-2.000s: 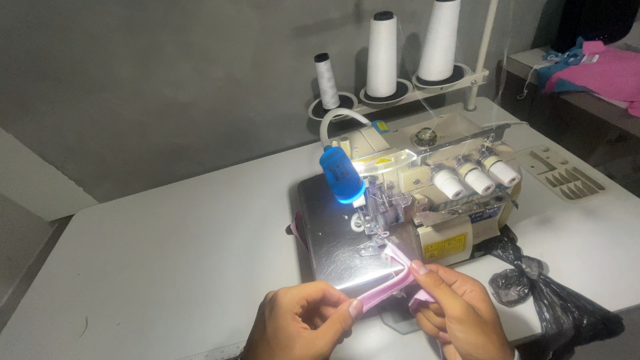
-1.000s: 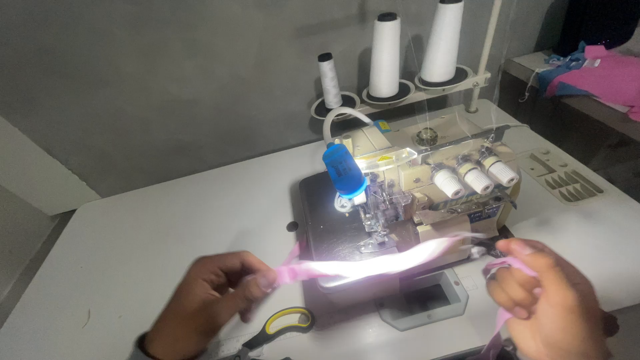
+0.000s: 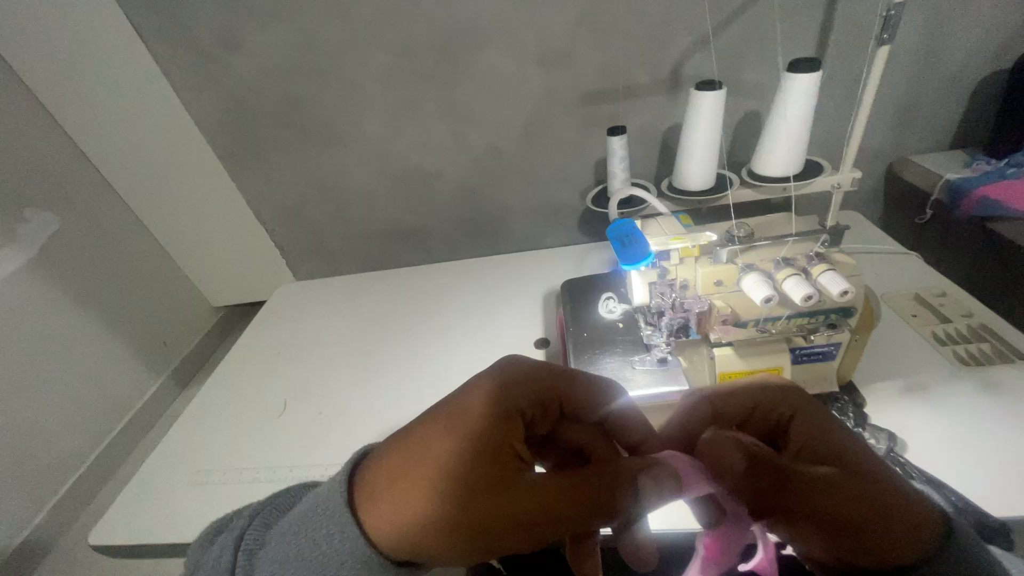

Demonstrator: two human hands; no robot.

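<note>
A pink fabric strip [image 3: 716,512] is pinched between the fingertips of both hands, close to the camera, with its loose ends hanging down at the bottom of the view. My left hand [image 3: 520,464] grips it from the left, and my right hand [image 3: 800,472] from the right; the two hands nearly touch. Just beyond them stands a cream overlock sewing machine [image 3: 752,352], its presser foot [image 3: 658,360] bare of cloth. A blue lamp [image 3: 630,244] lights the needle area. The hands hide the machine's lower front.
Thread cones [image 3: 700,140] stand on a rack behind the machine. A black plastic bag [image 3: 904,464] lies right of the hands. A faint ruler [image 3: 248,476] lies on the white table [image 3: 384,344]. Pink and blue cloth [image 3: 992,192] sits on a surface at far right.
The strip was stretched between widely separated hands one second ago; now the hands have come together around it, nearer the camera. Scissors seen earlier are no longer visible. The view has shifted.
</note>
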